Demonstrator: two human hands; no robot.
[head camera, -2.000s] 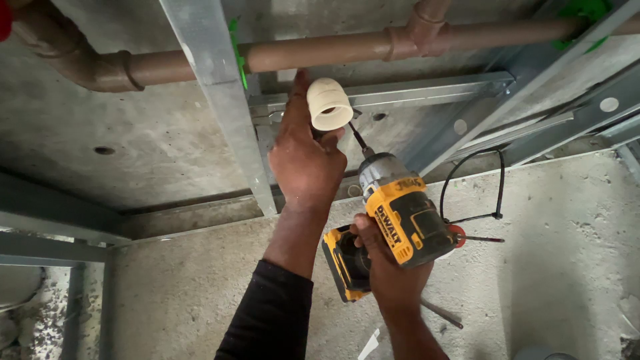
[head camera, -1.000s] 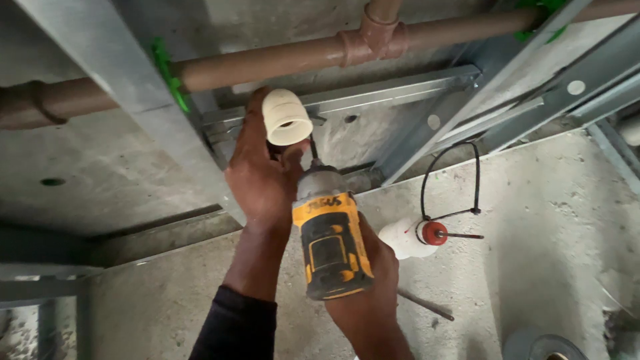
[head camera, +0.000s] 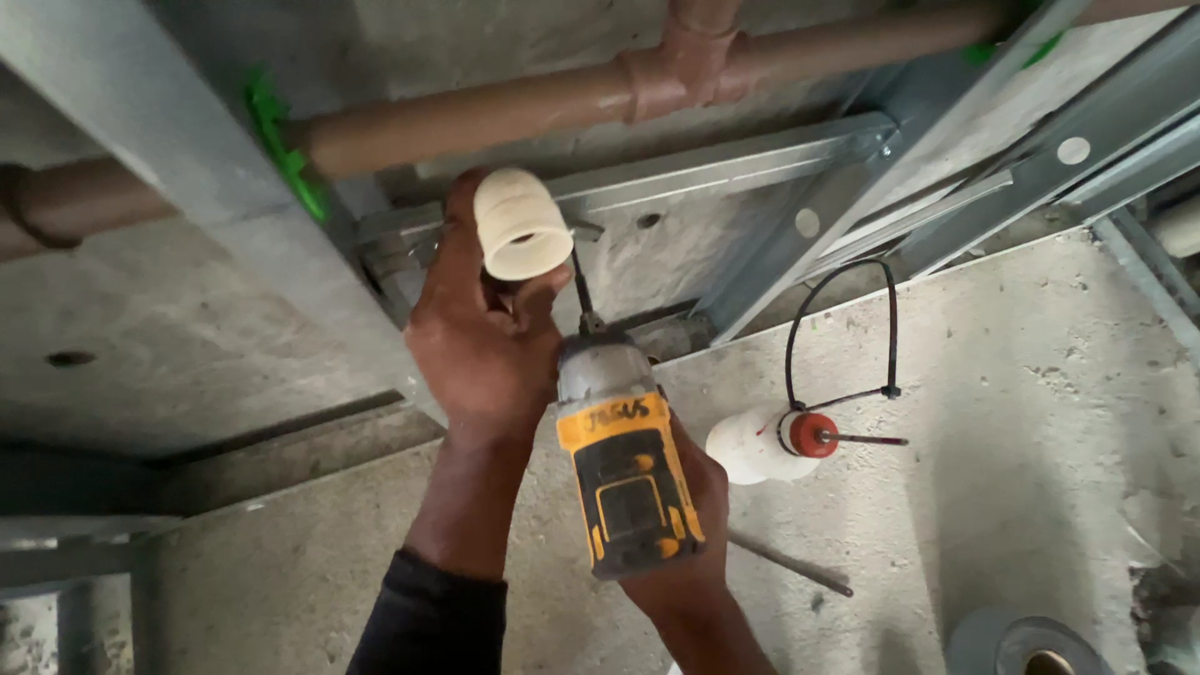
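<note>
My left hand (head camera: 487, 342) grips a cream plastic pipe fitting (head camera: 523, 225), its open end facing down toward me, in front of a horizontal metal channel (head camera: 731, 169). With my right hand (head camera: 694, 544) I hold a yellow and black DeWalt cordless driver (head camera: 628, 469) from below; its grip is mostly hidden. The driver's long dark bit (head camera: 581, 286) points up, just right of the fitting. Where the tip of the bit ends is hard to tell. Above both hands runs a brown plastic pipe (head camera: 478, 117) with a tee (head camera: 684, 70).
A slanted metal stud (head camera: 216, 187) with a green clip (head camera: 286, 145) stands at left, another stud (head camera: 862, 197) at right. On the concrete lie a white bottle with a red cap (head camera: 814, 435), a black cable-tie loop (head camera: 892, 328), a thin rod (head camera: 792, 562) and a grey roll (head camera: 1022, 647).
The driver has swung from a slant to nearly in line with my view, its rear now toward me. The left hand still holds the fitting. The view has shifted right.
</note>
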